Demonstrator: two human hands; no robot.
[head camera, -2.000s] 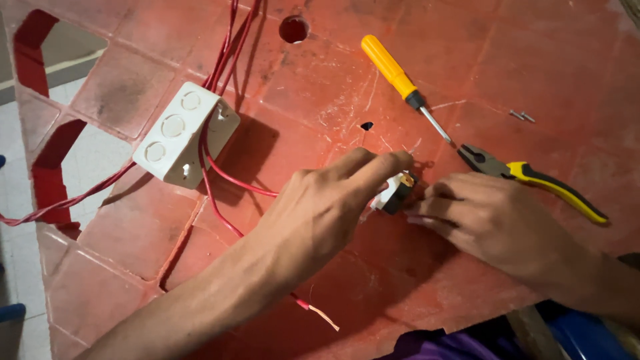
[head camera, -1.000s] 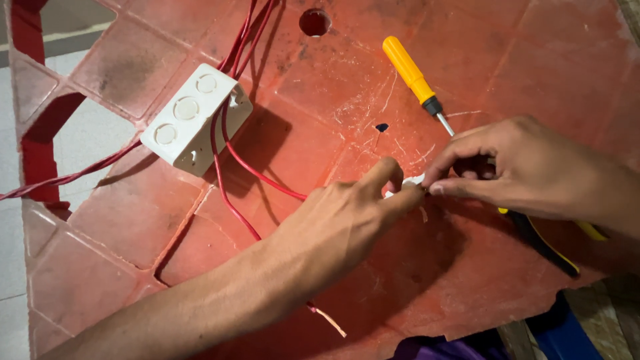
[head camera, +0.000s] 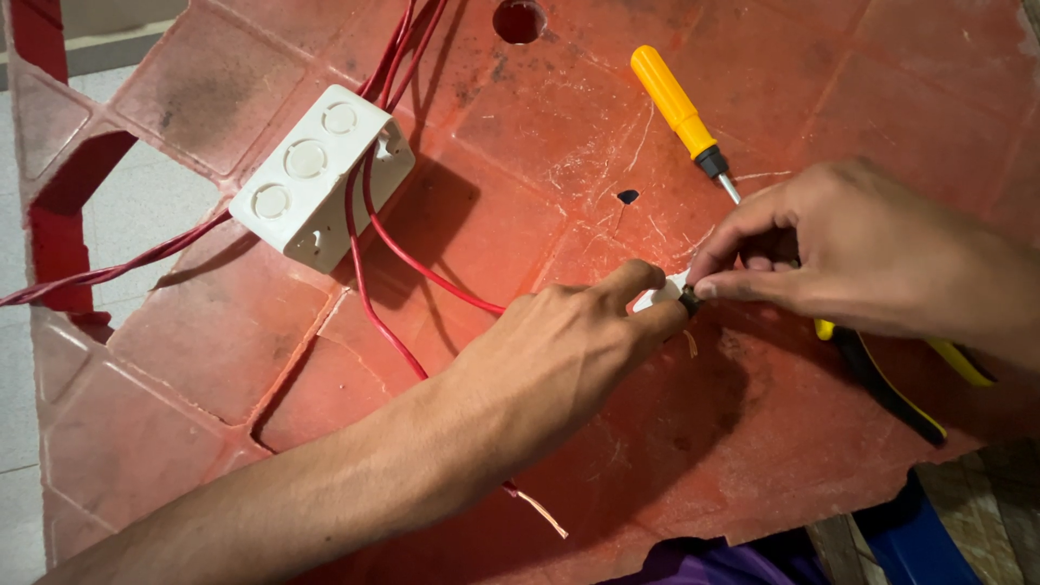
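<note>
My left hand (head camera: 581, 341) grips a small white and black electrical fitting (head camera: 662, 294), mostly hidden by the fingers. At its dark end, the thumb and forefinger of my right hand (head camera: 821, 252) pinch together on a part too small to make out. Strands of bare copper (head camera: 692, 344) hang just below the fitting. Red insulated wires (head camera: 382, 329) come out of a white plastic junction box (head camera: 305, 162) at the left, and one passes beneath my left hand. Below my left forearm lies a stripped copper wire end (head camera: 543, 515).
A yellow-handled screwdriver (head camera: 673, 101) lies above my right hand. Pliers with black and yellow handles (head camera: 881, 382) are partly under that hand. The red plastic tabletop (head camera: 366, 520) has a round hole, a small hole and broken openings at the left; its lower right edge is ragged.
My right hand has moved over the pliers and the screwdriver's tip, which both showed two seconds ago. The fitting's black part showed more plainly then.
</note>
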